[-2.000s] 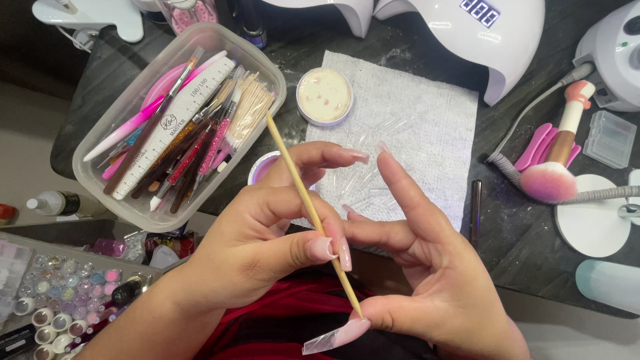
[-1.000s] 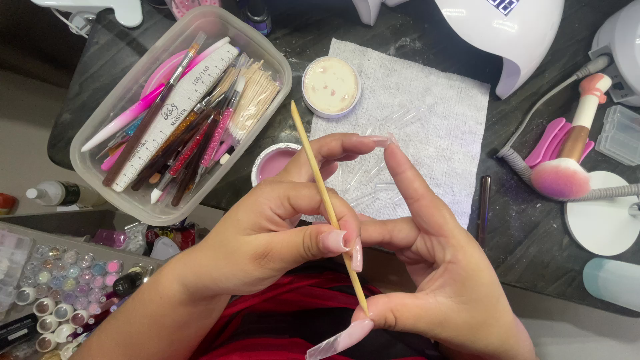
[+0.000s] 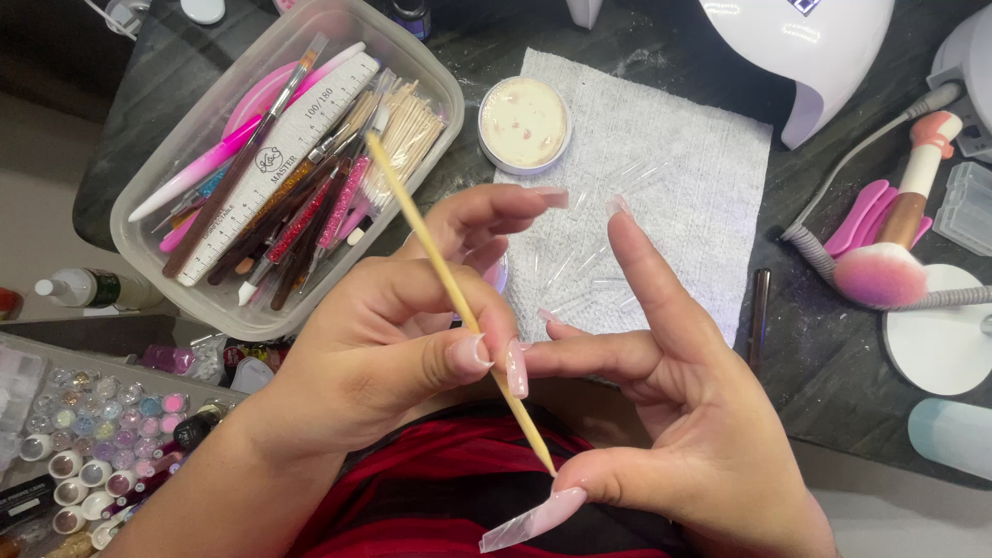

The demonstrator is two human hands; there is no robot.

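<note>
My left hand (image 3: 418, 333) pinches a thin wooden cuticle stick (image 3: 442, 271) between thumb and index finger. The stick slants down to the right, its lower tip at the base of my right thumbnail. My right hand (image 3: 666, 372) is spread, palm turned toward me, with nothing held in it. On its thumb a long pinkish nail extension (image 3: 535, 519) with a clear end points down left. Beyond the hands, several clear nail tips (image 3: 577, 260) lie on a white paper towel (image 3: 697, 155). A round open jar of cream-coloured product (image 3: 524, 124) stands at the towel's left edge.
A plastic container (image 3: 128, 232) of brushes, a nail file (image 3: 287, 155) and wooden sticks stands at the left. Small pots (image 3: 93, 473) fill a drawer below it. A white nail lamp (image 3: 814, 46) is at the back right; a soft brush (image 3: 883, 271) and coiled cord lie at the right.
The stick's lower tip stays by my right thumbnail. My right index finger and my left hand's outstretched fingertip, close together one second ago, are now apart.
</note>
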